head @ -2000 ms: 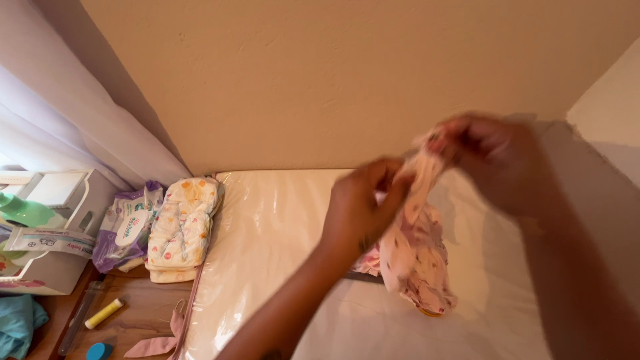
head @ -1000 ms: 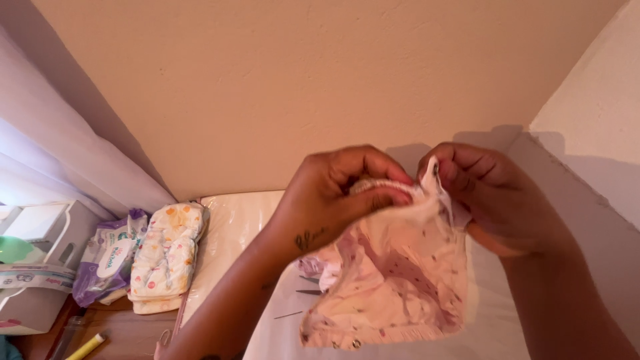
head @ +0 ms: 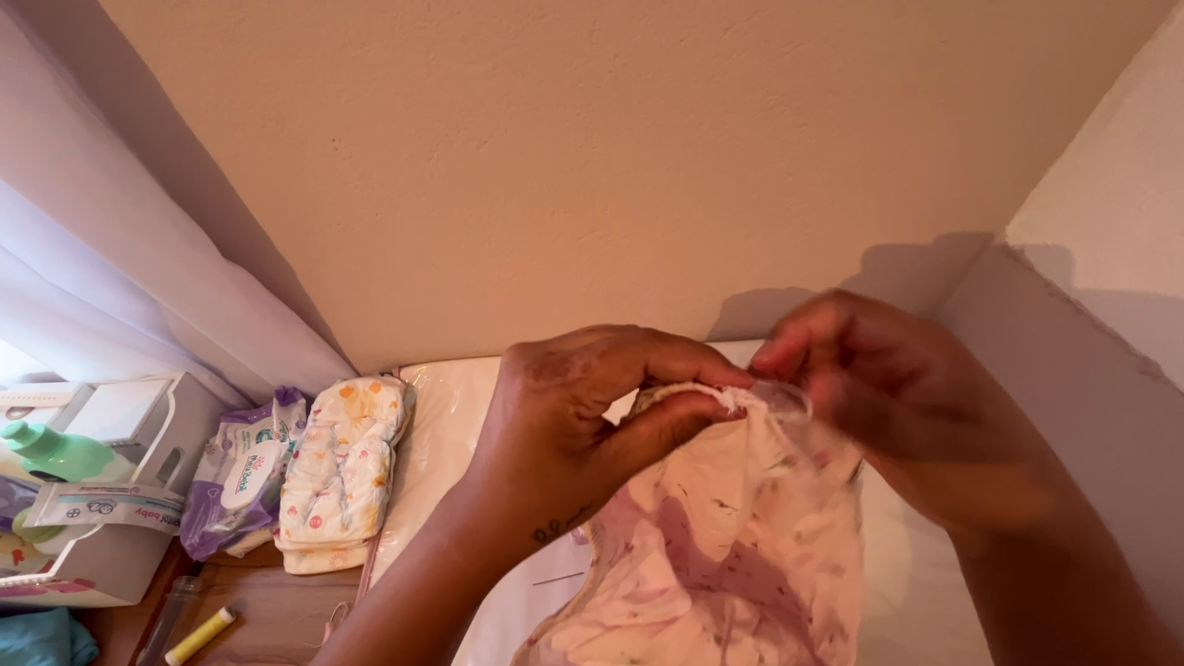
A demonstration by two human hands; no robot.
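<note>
A light pink baby garment (head: pixel 740 555) with small dark prints hangs from both hands over a white plastic-covered mat (head: pixel 444 398). My left hand (head: pixel 601 407) pinches its gathered upper edge between thumb and forefinger. My right hand (head: pixel 888 407), blurred, is at the same edge just to the right, where a thin, pale, translucent piece shows at the fingers; whether this is part of the garment I cannot tell. The lower end of the garment runs out of the view, and it covers much of the mat.
At the left, a purple wipes pack (head: pixel 245 472) and stacked printed diapers (head: pixel 342 472) lie beside a white organizer (head: pixel 139 564) holding a green bottle (head: pixel 65 453). A yellow tube (head: pixel 201 636) and teal cloth (head: pixel 42 638) lie in front. Walls stand behind and right; a curtain (head: pixel 139 231) hangs left.
The garment, bunched two seconds ago, now hangs spread out below the hands. My right hand has shifted slightly along the upper edge since a second ago.
</note>
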